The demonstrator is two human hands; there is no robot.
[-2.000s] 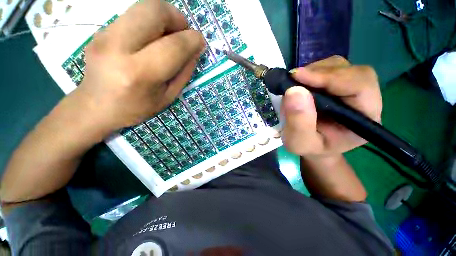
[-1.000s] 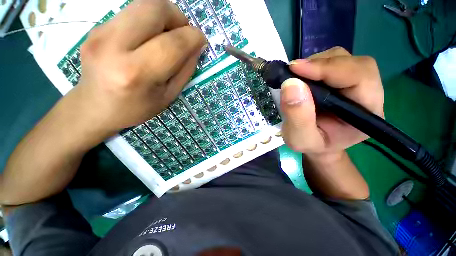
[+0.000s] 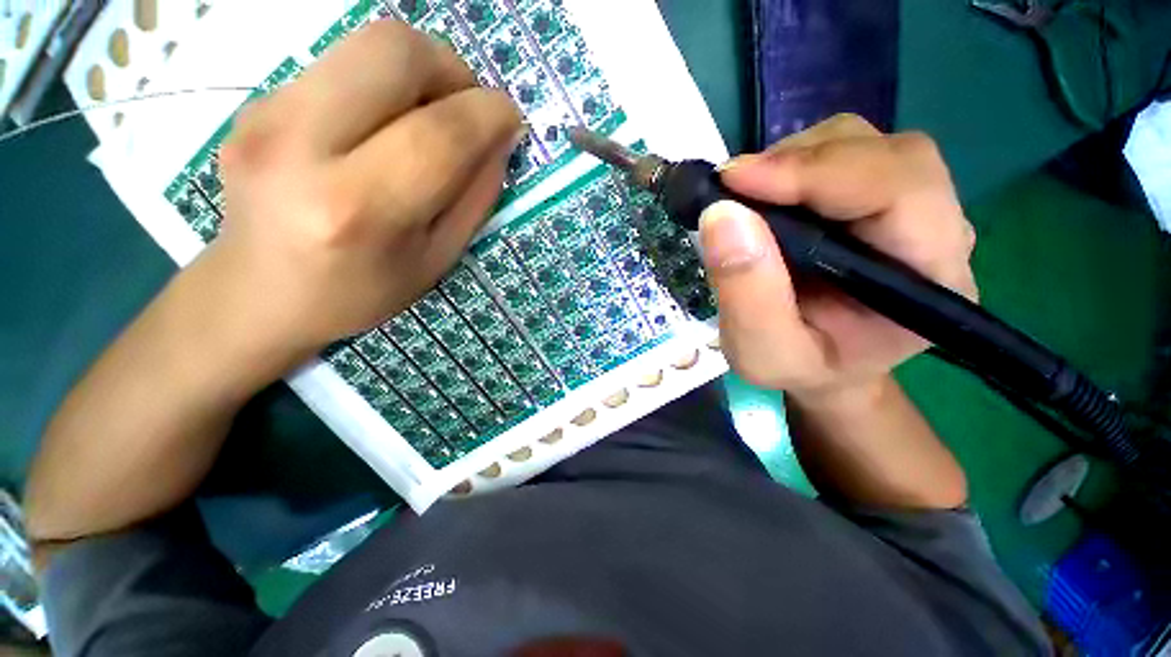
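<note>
Green PCB panels (image 3: 514,302) of many small repeated boards lie on a white tray (image 3: 424,494) with tan half-round holes along its edge. My left hand (image 3: 353,180) is closed over the upper panel, fingertips pinched just left of the iron's tip. A thin strand of solder wire (image 3: 141,99) trails out to the left behind it; its end at the fingertips is hidden. My right hand (image 3: 841,250) grips the black soldering iron (image 3: 899,289). Its metal tip is at the lower edge of the upper panel, near my left fingertips; whether it touches a pad I cannot tell.
A dark smartphone (image 3: 826,71) lies right of the tray. Dark pliers or cutters (image 3: 1021,10) are at the top right, a pale crumpled patch (image 3: 1149,161) at the right edge. A blue object (image 3: 1104,597) and a round disc (image 3: 1053,488) are low right. Another white tray (image 3: 19,39) is at the far left.
The view has shifted slightly. Both hands stay in nearly the same place over the panel, with the iron still held beside my left fingertips. The wire at the left now bends lower.
</note>
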